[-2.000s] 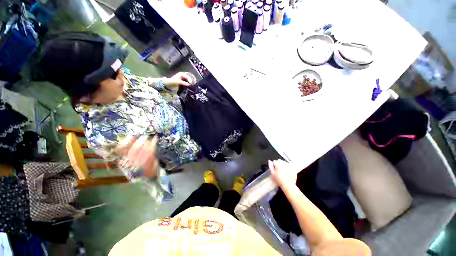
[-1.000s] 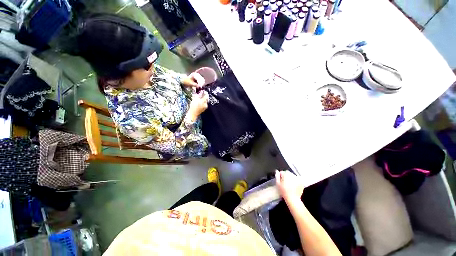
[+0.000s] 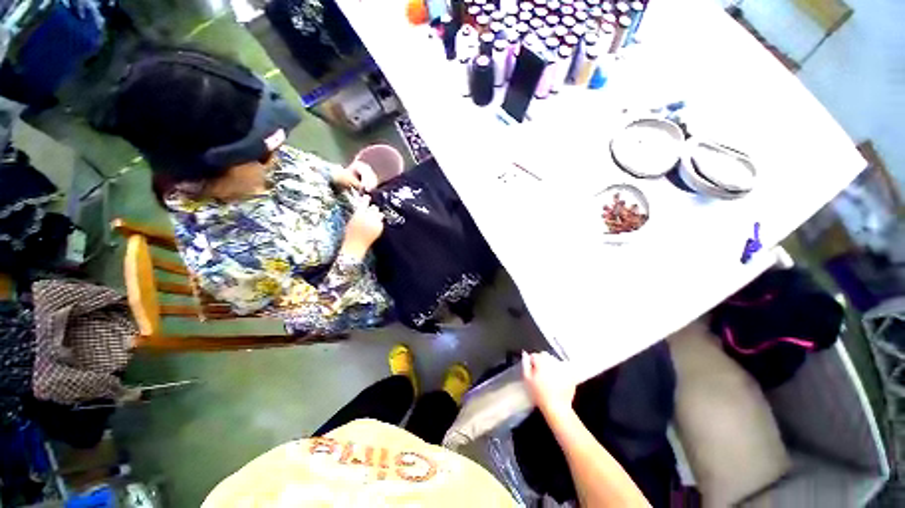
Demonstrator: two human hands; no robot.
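Observation:
My right hand (image 3: 544, 379) is at the near corner of the white table (image 3: 635, 288), where the rim of a grey-beige bin (image 3: 863, 407) meets it. Its fingers look curled, but what they touch is unclear. My left hand is not in view. On the table, a pale dish (image 3: 640, 198) holds brown beads (image 3: 621, 213). Beside it are an empty round lid or dish (image 3: 647, 147) and stacked lids (image 3: 719, 169). A seated person (image 3: 278, 228) holds a black garment (image 3: 427, 243) with white pattern on the lap, both hands at its top.
Thread spools (image 3: 556, 35) and a dark upright phone (image 3: 523, 83) stand at the table's far end. A purple item (image 3: 752, 243) lies near the right edge. The bin holds dark cloth and a beige bundle (image 3: 729, 417). A wooden chair (image 3: 149, 288) stands at left.
The seated person's hand, raised and blurred two seconds ago, is now down at the garment. A pinkish round item shows beside those hands. The view has shifted; my right hand stays at the corner.

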